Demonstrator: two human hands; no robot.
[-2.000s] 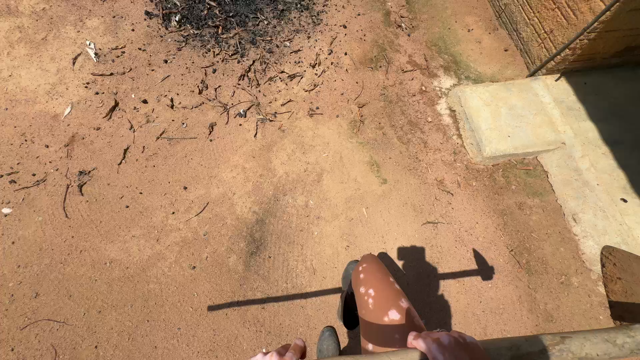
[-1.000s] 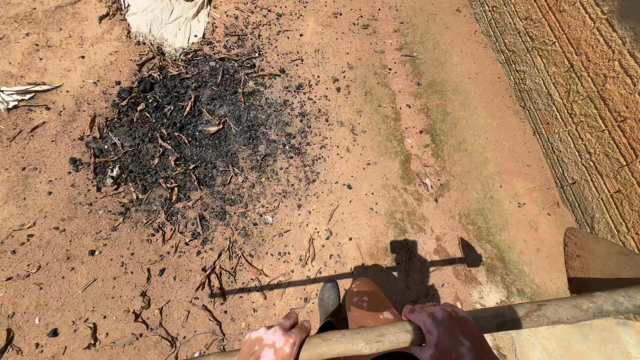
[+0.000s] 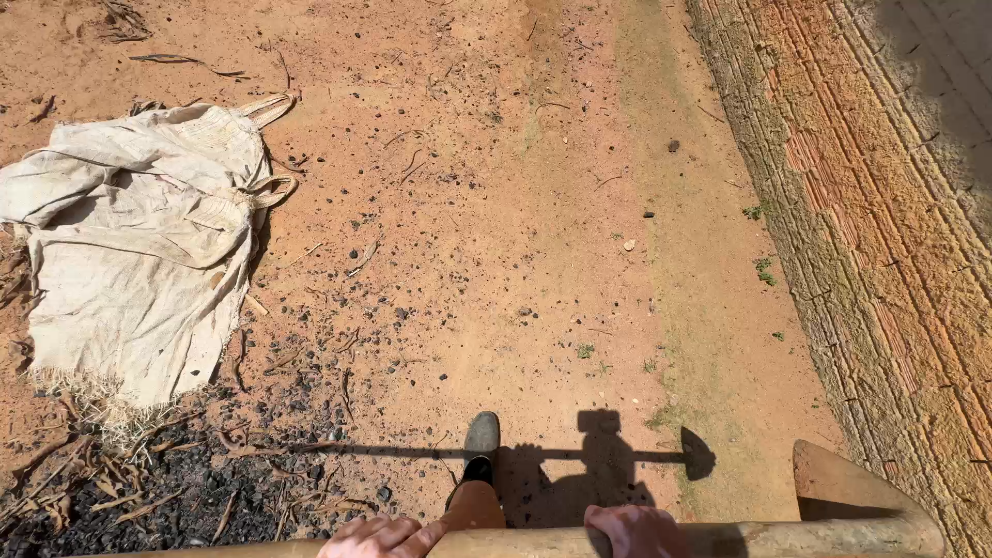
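Observation:
A long wooden handle (image 3: 511, 542) lies across the bottom of the view, held level in front of my body. My left hand (image 3: 384, 536) is wrapped around it left of centre. Farther right, my right hand (image 3: 634, 531) grips the same handle. At its right end is a broad metal hoe blade (image 3: 841, 484), partly in shadow, near the foot of the wall. The handle's left end runs out of view. A dark boot (image 3: 482, 435) shows on the ground beyond the handle, between my hands.
A rough earthen wall (image 3: 868, 232) runs along the right. A crumpled whitish woven sack (image 3: 147, 248) with loops lies at left. Charcoal and dry husks (image 3: 232, 496) cover the lower left ground. The shadow of me and the hoe (image 3: 604, 465) falls ahead.
The view has moved forward along the wall. The charcoal patch has shifted from the upper part to the lower left, and the whole sack now shows. Both hands stay on the handle.

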